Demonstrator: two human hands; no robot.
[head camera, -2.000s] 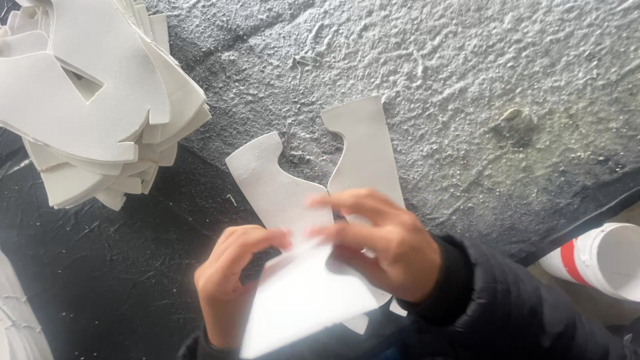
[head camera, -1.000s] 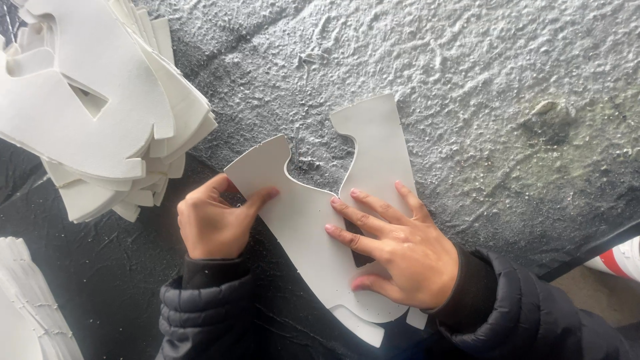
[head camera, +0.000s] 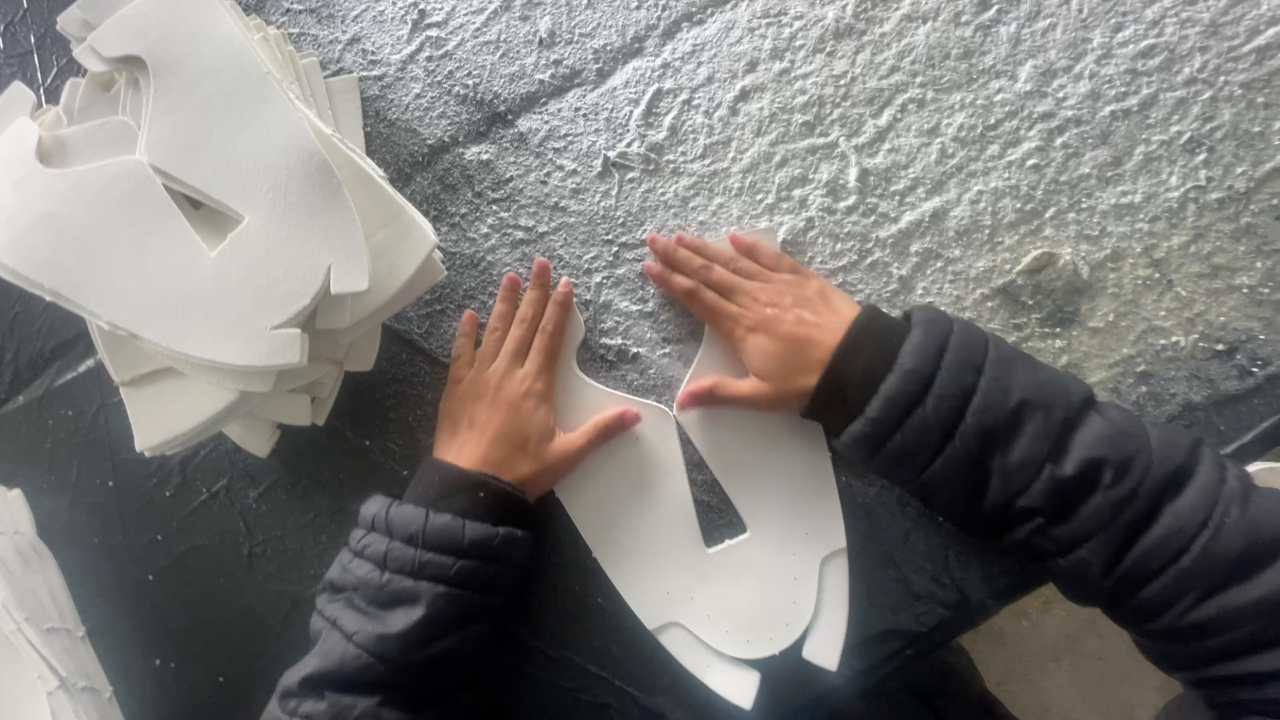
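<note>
A white, flat cut-out piece of sheet material lies in front of me on the dark covered surface, with a narrow triangular gap between its two lobes and two tabs at its lower end. My left hand rests flat on the left lobe, fingers extended and thumb spread. On the upper part of the right lobe lies my right hand, palm down, its fingers pointing left. Both hands press on the piece without gripping it. Whether more than one layer lies under them is hard to tell.
A tall, uneven stack of similar white cut-outs stands at the upper left. Another white stack shows at the lower left edge. Rough, white-coated fabric covers the far part of the surface. The floor shows at the lower right.
The piece, folded or raised two seconds ago, now lies flat. My left hand has gone from pinching its left edge to lying flat on it. My right hand has moved up the right lobe.
</note>
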